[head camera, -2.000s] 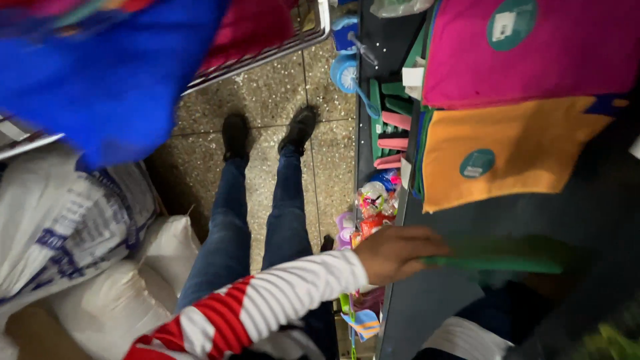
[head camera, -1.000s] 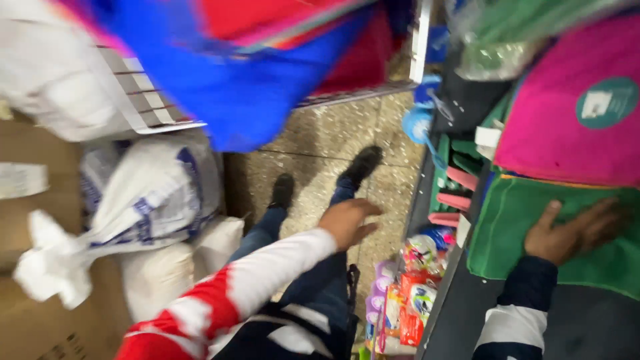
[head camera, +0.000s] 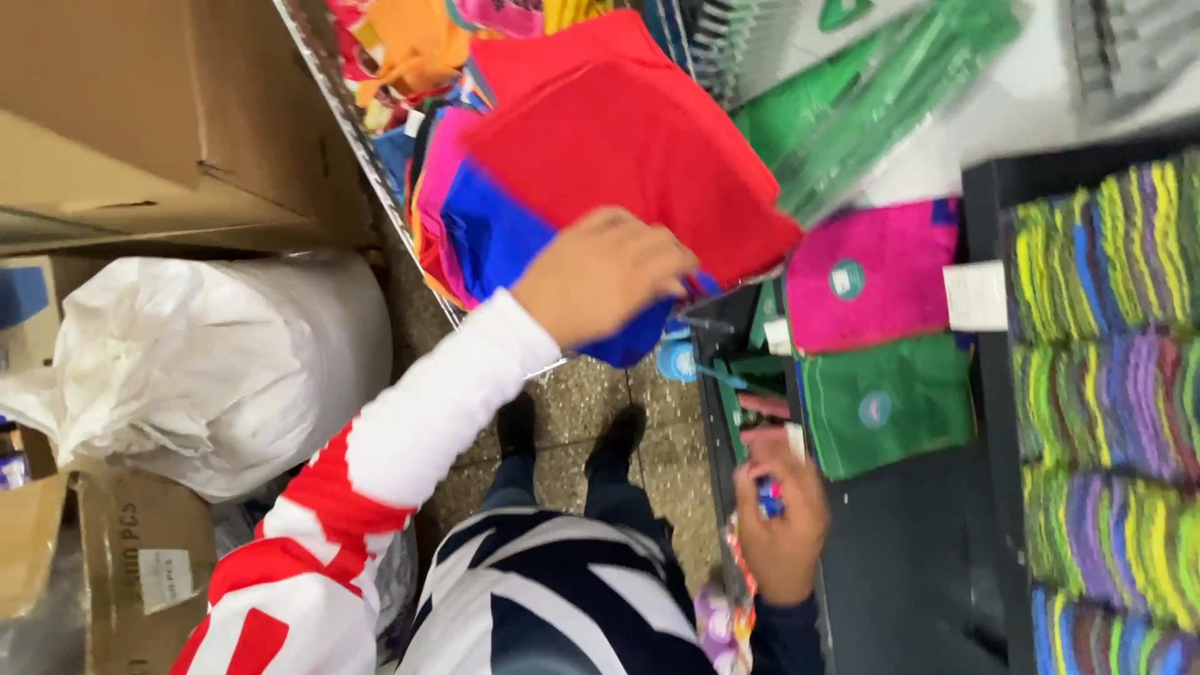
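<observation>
My left hand, in a red and white sleeve, is over a blue cloth among piled cloths in a wire basket. Its fingers are blurred, and whether they pinch the cloth I cannot tell. Red cloths lie just beyond it. My right hand, in a dark sleeve, hovers by the dark shelf's left edge with fingers curled but apart, and nothing plainly held. Near it on the shelf a green cloth with a round sticker lies flat, beside a pink cloth with a similar sticker.
Stacks of striped cloths fill the shelf section at right. A plastic-wrapped green item lies at upper right. To the left are a white sack and cardboard boxes. Small packets stand below my right hand.
My left hand, earlier holding a green cloth, is now over the basket. My right hand has left the green cloth it touched one second ago. Green cloth now shows where orange cloth did.
</observation>
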